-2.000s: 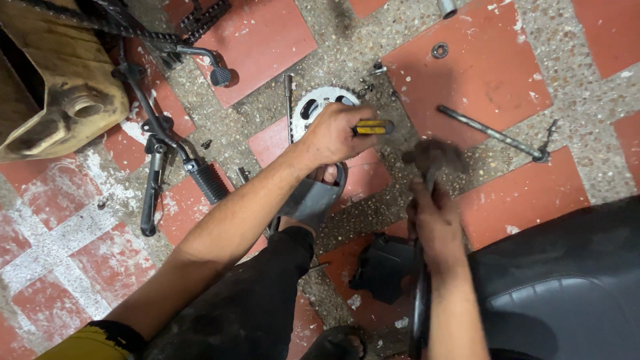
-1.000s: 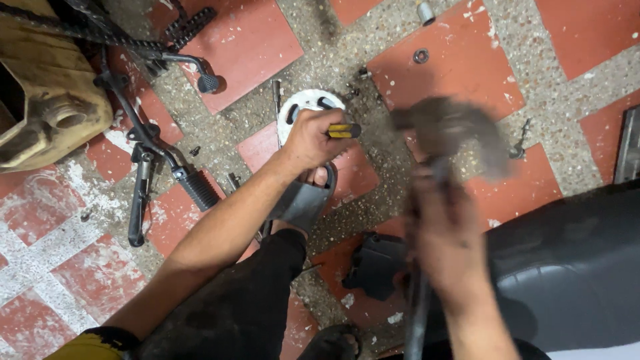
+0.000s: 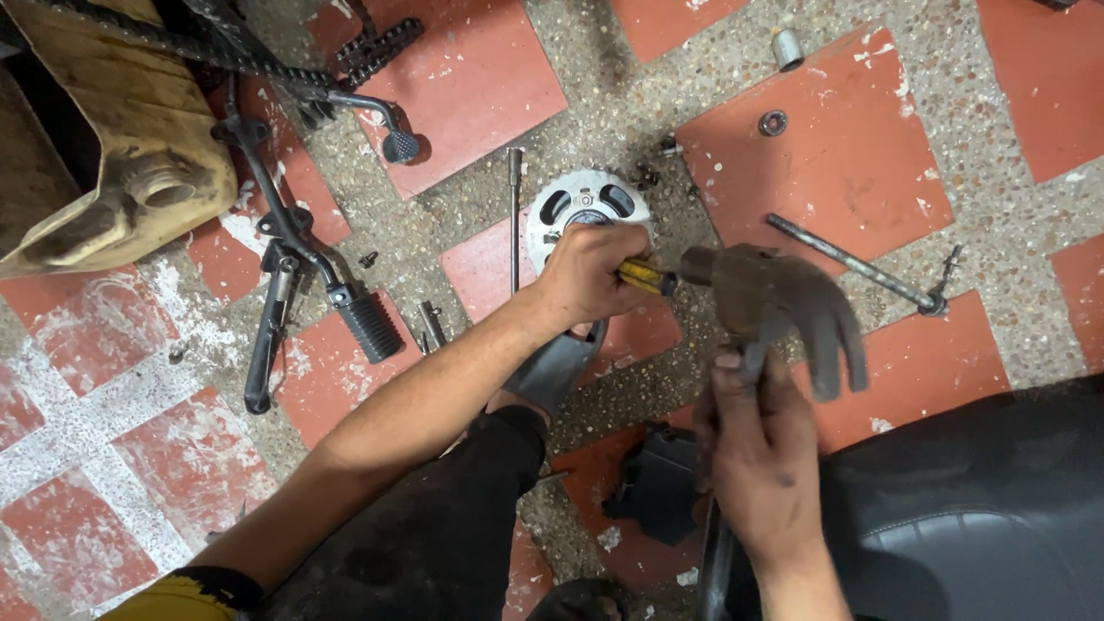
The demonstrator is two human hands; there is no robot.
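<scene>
My left hand (image 3: 595,272) grips a tool by its yellow and black handle (image 3: 647,277), over a silver chain sprocket (image 3: 552,207) on the floor; the tool's working end is hidden by the hand. My right hand (image 3: 763,457) is closed around the dark handle of a claw hammer (image 3: 746,289). The hammer's striking face is close beside the end of the yellow and black handle; whether they touch I cannot tell. My sandalled foot (image 3: 556,362) is just below the sprocket, partly behind my left wrist.
A long axle bolt (image 3: 849,263), a metal sleeve (image 3: 787,50) and a ring (image 3: 772,123) lie on the tiles at right. A black seat (image 3: 975,517) fills the lower right. At left are a footpeg bar (image 3: 280,194), a drive chain (image 3: 379,52) and a cut plastic container (image 3: 129,138).
The right hand has swung the hammer about beside the left hand; its head is now near the handle end, where one second ago it was farther right. The left hand keeps its grip over the sprocket.
</scene>
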